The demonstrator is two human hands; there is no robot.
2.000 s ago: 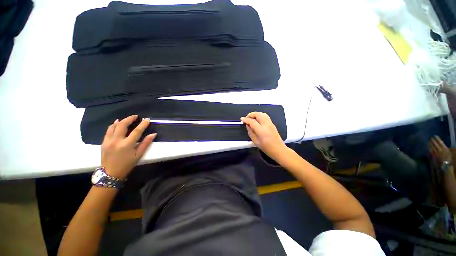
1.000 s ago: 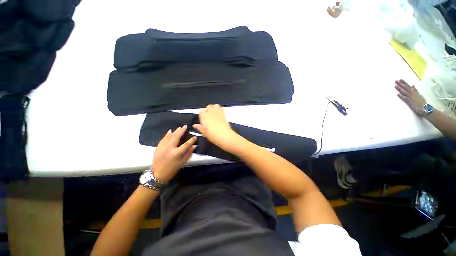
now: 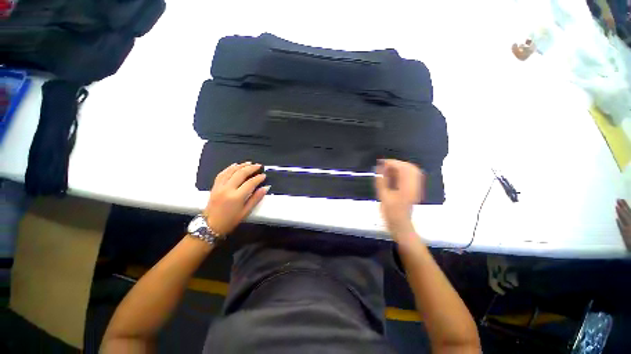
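The black slotted fabric panel (image 3: 318, 188) lies flat along the table's near edge, its slot showing as a narrow white bar. My left hand (image 3: 236, 195) rests on the panel at the slot's left end, fingertips down on the fabric. My right hand (image 3: 399, 185) is at the slot's right end, blurred, with its fingers curled; whether it pinches the fabric cannot be told. Two overlapping stacks of black panels (image 3: 235, 112) lie just behind the working panel.
Dark thread snips (image 3: 508, 188) with a thin cord lie to the right. A bundle of black strips (image 3: 52, 138), a blue tray (image 3: 15, 93) and black cut pieces (image 3: 90, 41) are at left. Clear plastic bags (image 3: 571, 62), yellow card (image 3: 612, 138) and another person's hand (image 3: 625, 216) are at right.
The panel, angled and bunched a second ago, now lies straight with its slot open. My right hand has moved from beside my left hand to the slot's right end. The view has shifted left.
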